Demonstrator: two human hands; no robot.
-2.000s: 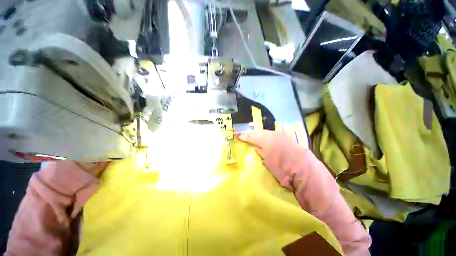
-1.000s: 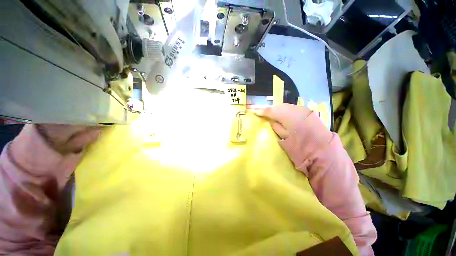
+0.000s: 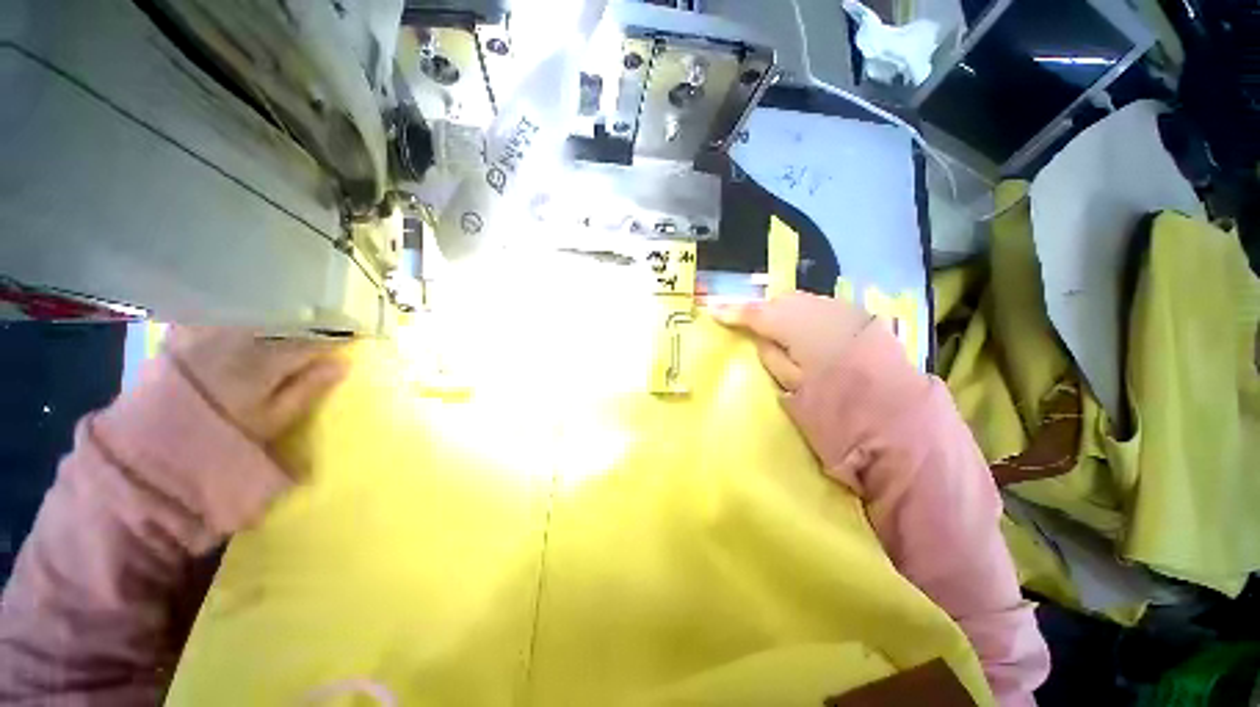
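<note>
The yellow tote bag body [image 3: 553, 553] lies spread in front of me, its centre seam running toward the machine. Its far edge is under the glare at the yellow clamp template [image 3: 674, 339], which has black marks and a slot. My right hand [image 3: 774, 329] rests at the bag's far right edge beside the template, fingertips pressed down. A thin red and whitish thing shows at the fingertips; I cannot tell what it is. My left hand [image 3: 277, 380] lies at the bag's far left edge beside the machine head, fingers bent and partly shadowed. Whether it grips the cloth is unclear.
The white sewing machine head [image 3: 180, 166] fills the upper left. The silvery presser clamp [image 3: 636, 200] stands behind the template. A pale base plate [image 3: 857, 180] carries yellow tape strips. Stacked yellow, brown and grey pieces [image 3: 1188, 414] lie at right, below a dark control panel [image 3: 1036, 69].
The view has moved closer to the machine. My left hand has come out from beside the machine head and shows more clearly on the bag's left edge. My right hand stays beside the template.
</note>
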